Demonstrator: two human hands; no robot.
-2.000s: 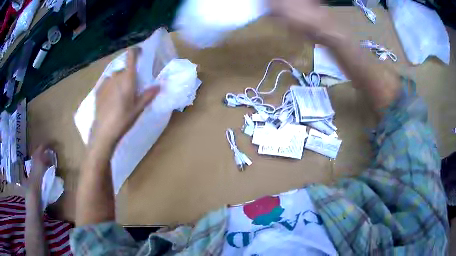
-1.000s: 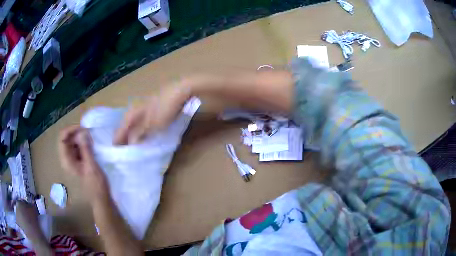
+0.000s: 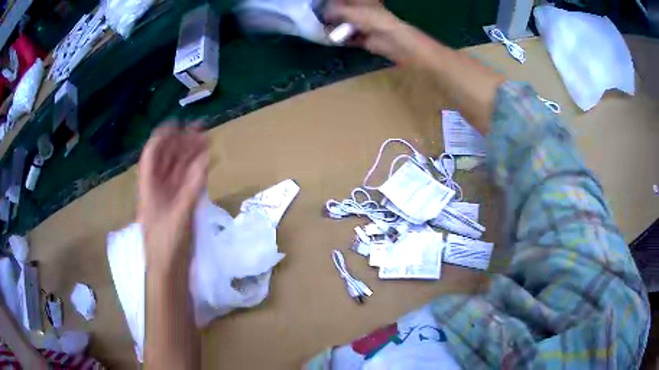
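Note:
My right hand (image 3: pixel 361 30) is at the top, over the green surface, gripping a blurred white object (image 3: pixel 285 16) with a dark part near my fingers. My left hand (image 3: pixel 173 159) is blurred and raised at the left, with nothing visible in it. Crumpled white wrapping (image 3: pixel 235 264) lies on the bench to the right of my left forearm. Another white sheet (image 3: pixel 128 282) lies left of the forearm. A folded printed paper (image 3: pixel 278 201) lies against the wrapping.
White cables (image 3: pixel 361 206) and leaflets (image 3: pixel 410 254) are piled mid-bench; a loose cable (image 3: pixel 350 278) lies beside them. An open box (image 3: pixel 196 54) lies on the dark green surface (image 3: pixel 267 69). A white sheet (image 3: pixel 589 54) lies upper right. Another person's arm (image 3: pixel 18 340) is lower left.
My right hand has moved from the white wrapping up and right to the green surface, with the white object. My left hand has come off the wrapping and up. The wrapping now lies crumpled on the bench.

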